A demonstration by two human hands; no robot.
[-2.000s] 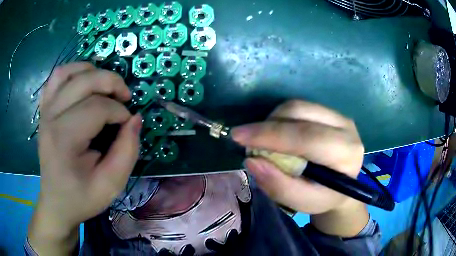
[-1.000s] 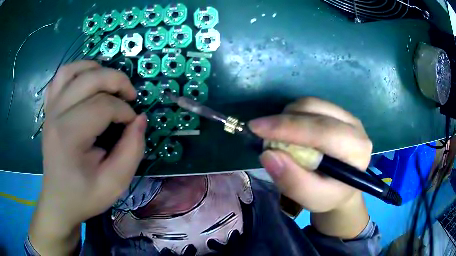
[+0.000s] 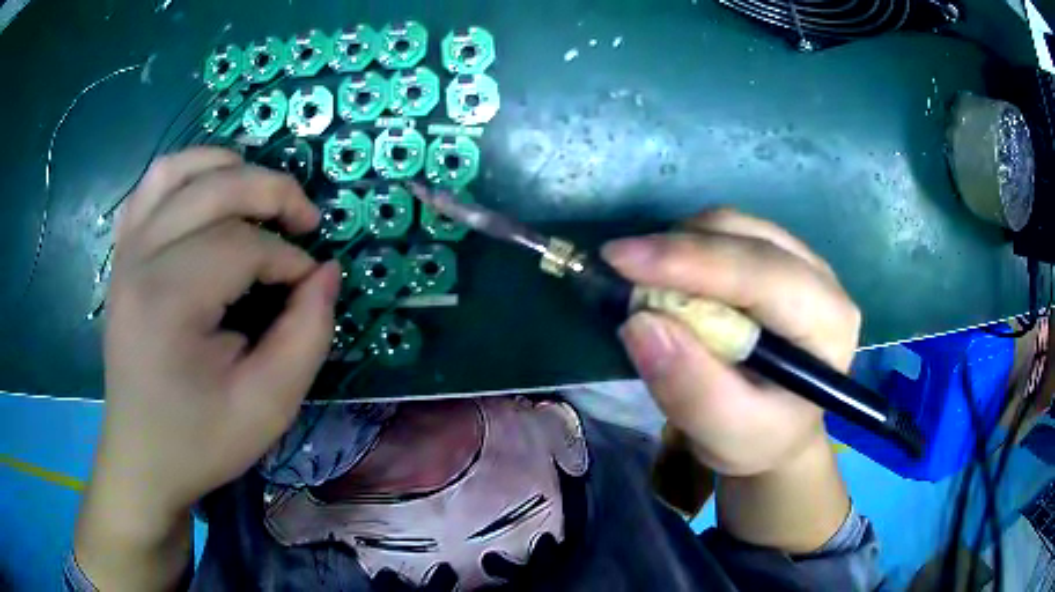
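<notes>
Small round green circuit boards (image 3: 399, 152) lie in rows on the dark green table. My right hand (image 3: 729, 335) holds a soldering iron (image 3: 706, 324) by its cream grip. Its metal tip points up-left over the boards in the middle rows; whether it touches one cannot be told. My left hand (image 3: 220, 335) is at the boards' left side, thumb and fingers pinched together on what looks like a thin dark lead wire. The pinched end is hard to see. My left hand hides some boards. More thin wires (image 3: 156, 162) trail left from the boards.
A black fan with a ring guard (image 3: 827, 14) is at the top right. A pale thick roll (image 3: 993, 162) stands at the right edge. A thin pale strand (image 3: 56, 145) curves at the far left. A blue stool (image 3: 943, 405) and dark cables are below the table's edge at right.
The soldering iron and my right hand have moved right and up, the tip shifting up across the boards. My left hand has shifted slightly right in the view and stays pinched.
</notes>
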